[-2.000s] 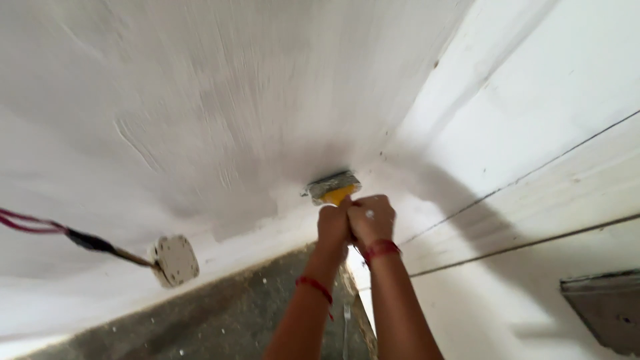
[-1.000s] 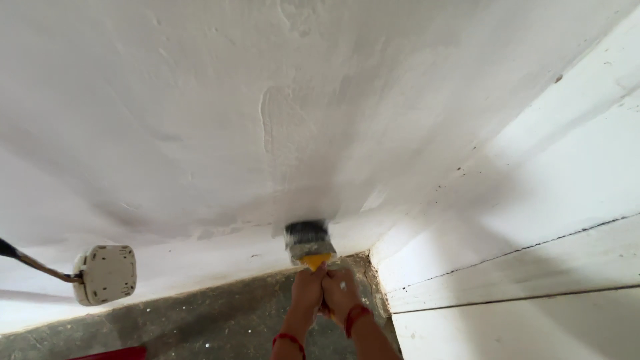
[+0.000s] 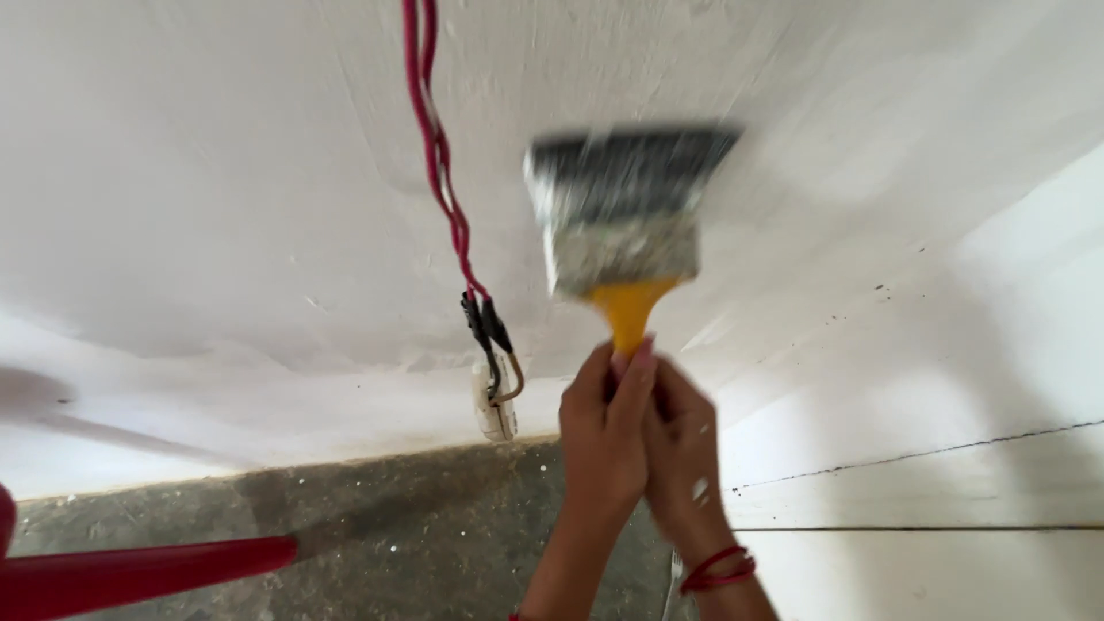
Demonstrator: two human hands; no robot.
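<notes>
Both my left hand (image 3: 604,431) and my right hand (image 3: 686,440) are closed together around the yellow handle of a wide paintbrush (image 3: 630,216). Its dark bristles point up, blurred by motion, and its ferrule is crusted with whitish paint. Behind the brush is a whitish wall (image 3: 259,172) with streaks on it; whether the bristles touch it, I cannot tell. White specks of paint mark the back of my right hand, and a red thread bracelet is on that wrist.
Twisted red wires (image 3: 440,164) with black-taped joints hang left of the brush, leading to a white electrical fitting (image 3: 494,405). A red bar-like object (image 3: 155,569) lies across the lower left over the speckled grey floor (image 3: 414,535). White boards (image 3: 914,509) with dark seams are at right. A fork (image 3: 674,573) is low down.
My hands and the brush are now much closer to the camera, with the brush raised in view. The view has shifted, bringing the hanging wires beside the brush.
</notes>
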